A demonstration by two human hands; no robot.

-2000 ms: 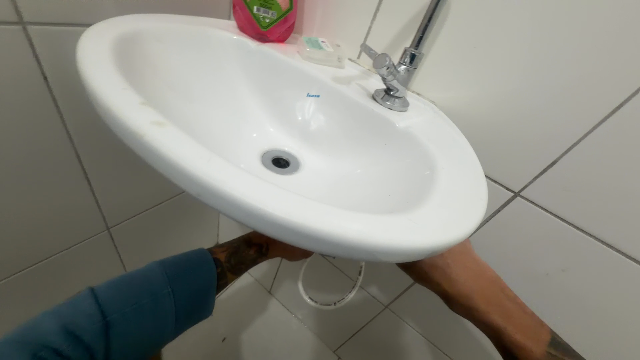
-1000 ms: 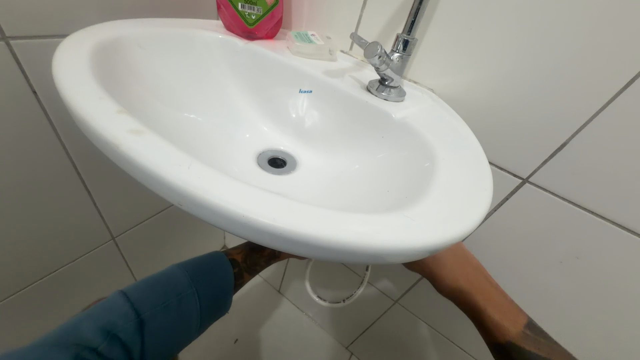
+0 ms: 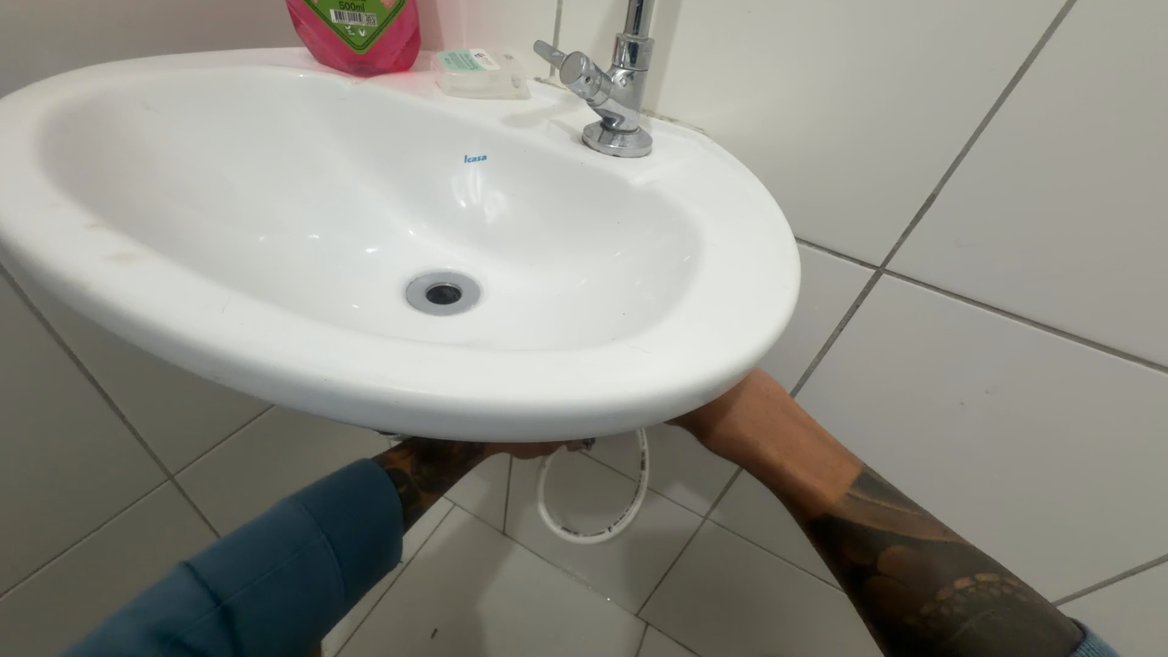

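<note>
A white ceramic washbasin (image 3: 584, 388) with a metal drain (image 3: 443, 293) fills the upper left and middle of the view. Both my forearms reach beneath it. Only the back part of my left hand (image 3: 534, 448) shows under the front rim, close to a small metal fitting (image 3: 580, 445); its fingers are hidden. My right hand (image 3: 707, 422) goes under the basin's right side, and the basin covers its fingers. Between the hands, a white flexible hose (image 3: 545, 511) hangs in a loop. What either hand touches or holds cannot be seen.
A chrome tap (image 3: 618, 100) stands on the basin's back right ledge. Left of it are a clear plastic soap box (image 3: 481, 75) and a bottle of pink liquid (image 3: 360, 36). White tiled walls (image 3: 1031, 228) rise behind and beside the basin, with floor tiles (image 3: 511, 584) below.
The view has come closer to the basin. Both arms stay beneath it, and slightly more of my left hand shows below the rim than one second ago.
</note>
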